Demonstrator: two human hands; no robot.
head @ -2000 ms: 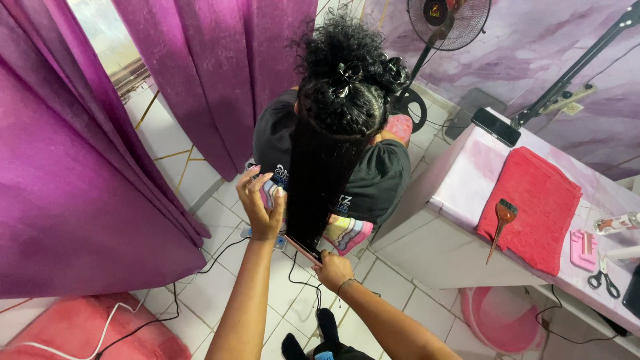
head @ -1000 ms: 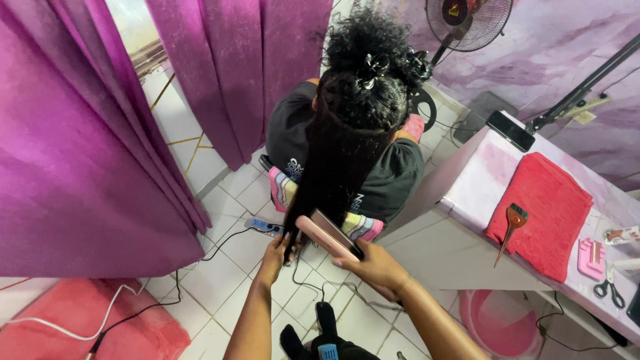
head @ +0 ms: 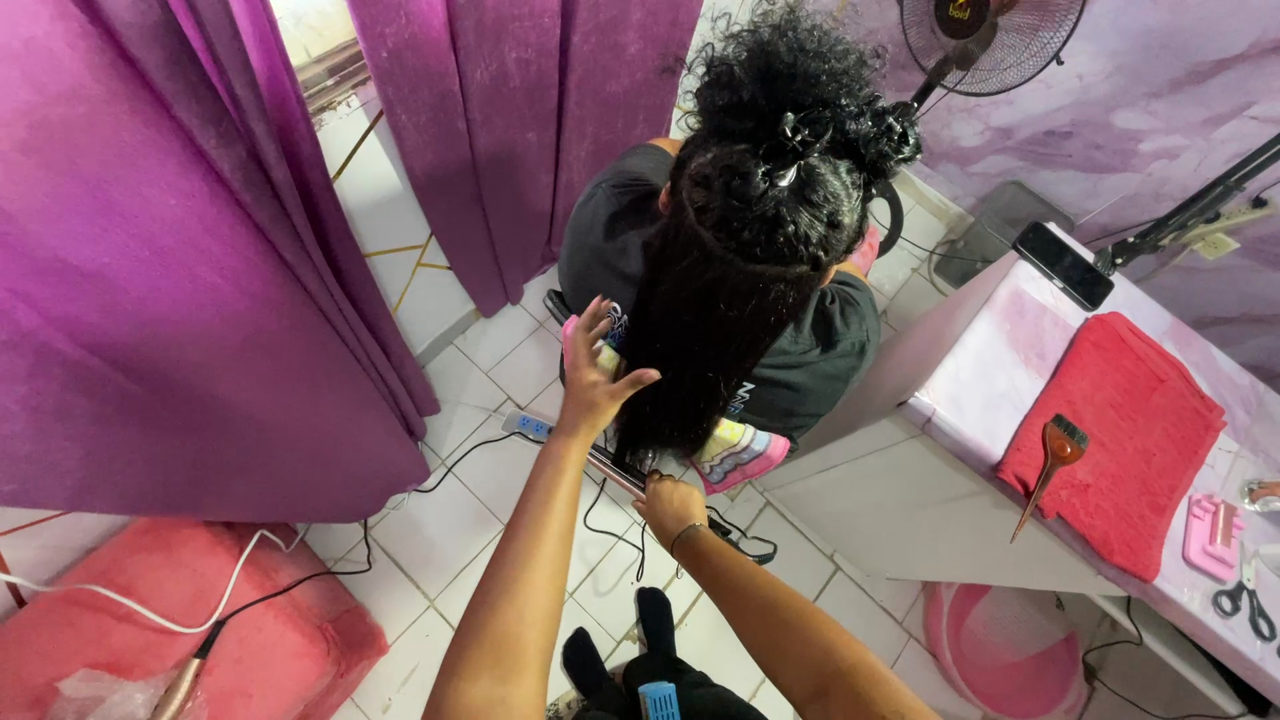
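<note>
A seated person in a dark shirt faces away, with long straight black hair (head: 700, 330) hanging down the back and curly hair (head: 780, 90) clipped on top. My right hand (head: 670, 505) grips a pink flat iron (head: 618, 472) at the lower ends of the straight hair. My left hand (head: 598, 385) is raised beside the hair's left edge, fingers spread and holding nothing. A multicoloured towel (head: 740, 455) shows behind the hair ends. Whether the iron's plates are fully closed on the hair cannot be told.
On the right, a marble-patterned counter (head: 960, 370) bears a phone (head: 1063, 266), red towel (head: 1130, 430), tint brush (head: 1055, 455) and scissors (head: 1246, 600). Cords cross the tiled floor near a power strip (head: 528, 425). Purple curtains (head: 200, 300) hang left; a red cushioned seat (head: 250, 600) stands below.
My left hand has left the hair ends and risen with its fingers spread. The flat iron in my right hand has moved down from higher on the hair to the ends.
</note>
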